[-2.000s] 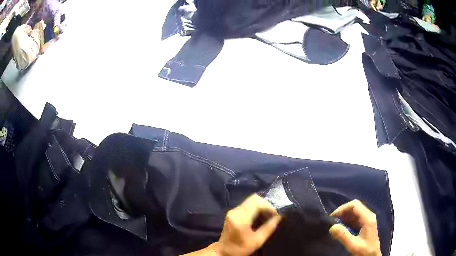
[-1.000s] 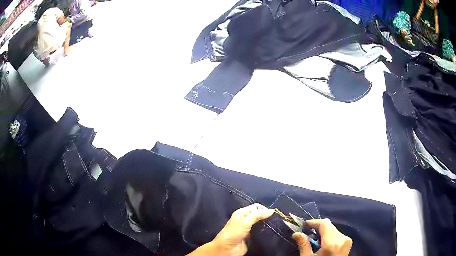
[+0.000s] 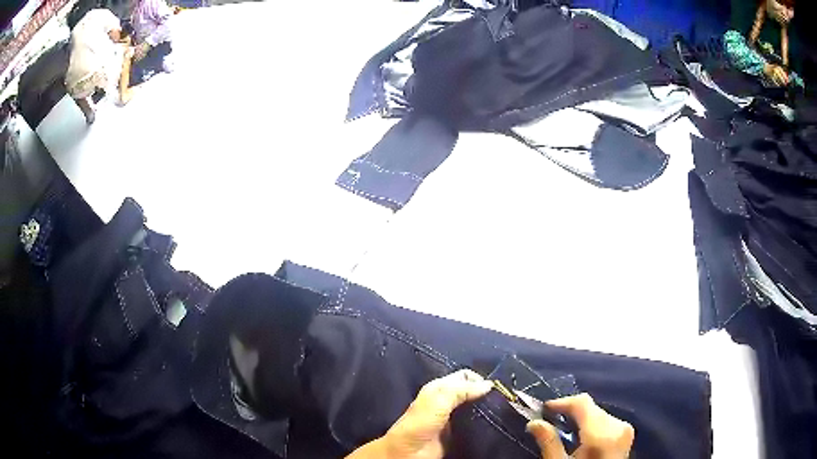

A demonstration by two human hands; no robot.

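A dark navy denim garment (image 3: 627, 385) with pale stitching lies spread in front of me. My left hand (image 3: 434, 412) pinches a yellow-orange thread end (image 3: 503, 390) at a small stitched flap (image 3: 528, 375). My right hand (image 3: 582, 430) holds small thread snips (image 3: 528, 408), their metal blades pointing left at the thread. The fingers hide most of the snips' handle. Whether the blades are closed on the thread is too blurred to tell.
Another dark garment (image 3: 537, 67) lies on the far side of the white table (image 3: 260, 152), its cuff (image 3: 381, 179) towards me. Crumpled denim (image 3: 90, 296) is at left, and more dark denim (image 3: 770, 179) at right. People (image 3: 94, 58) are at the far left and far right.
Since two seconds ago the flap has been laid down, and my hands have come together at the thread with the snips. Over the last second the blades look closer together.
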